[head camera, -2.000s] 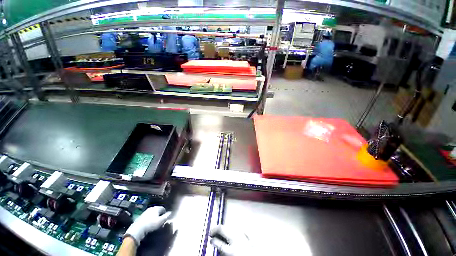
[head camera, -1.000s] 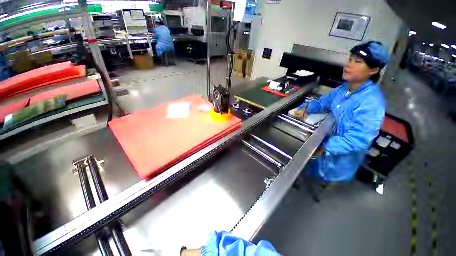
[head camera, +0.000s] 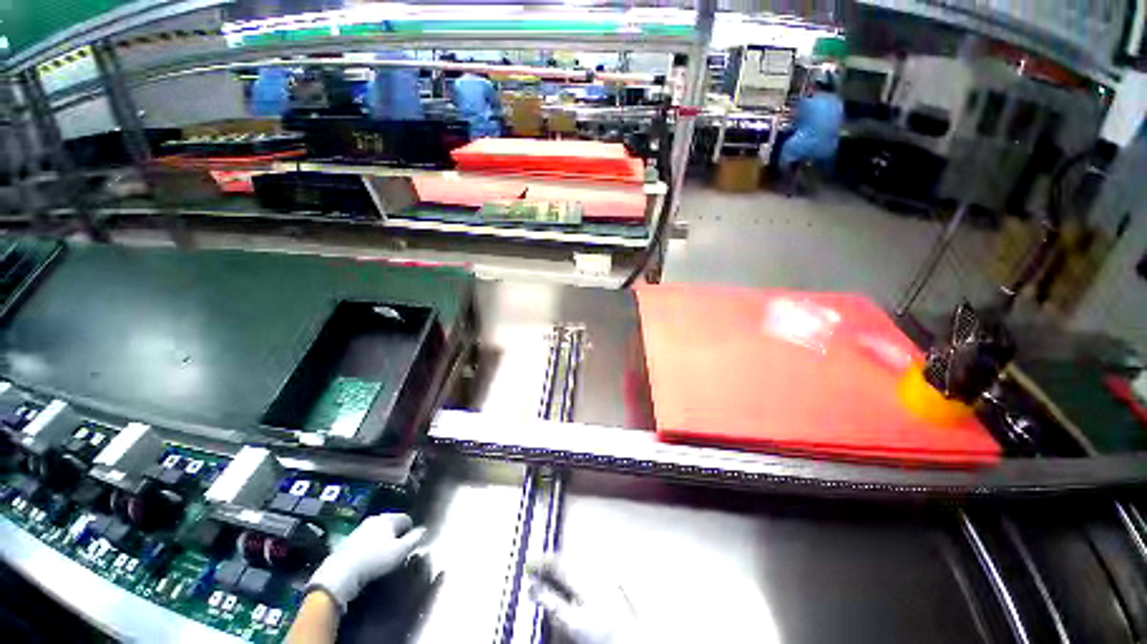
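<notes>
Populated green circuit boards (head camera: 189, 554) lie in a row along the near rail at the lower left, with white blocks, dark upright parts and coppery coils. My left hand (head camera: 365, 556), in a white glove with a bare wrist, is at the right end of the last board, its fingers pointing right over the steel bed. Whether it grips the board edge is unclear. My right hand (head camera: 589, 606), in a pale glove, is low over the bed by the paired cross rods (head camera: 543, 541). It is blurred and washed out by glare, and nothing can be made out in it.
A black tray (head camera: 289, 377) with a small green board is on the green mat (head camera: 164, 327). A chain conveyor rail (head camera: 755, 463) crosses ahead. Beyond it are red sheets (head camera: 780, 377), a clear bag and a yellow-orange ring (head camera: 933, 396). People in blue (head camera: 811, 126) are in the background.
The view has swung back left from the person in a blue smock beside the conveyor. The boards and both gloved hands show again, nearly as they were two seconds ago.
</notes>
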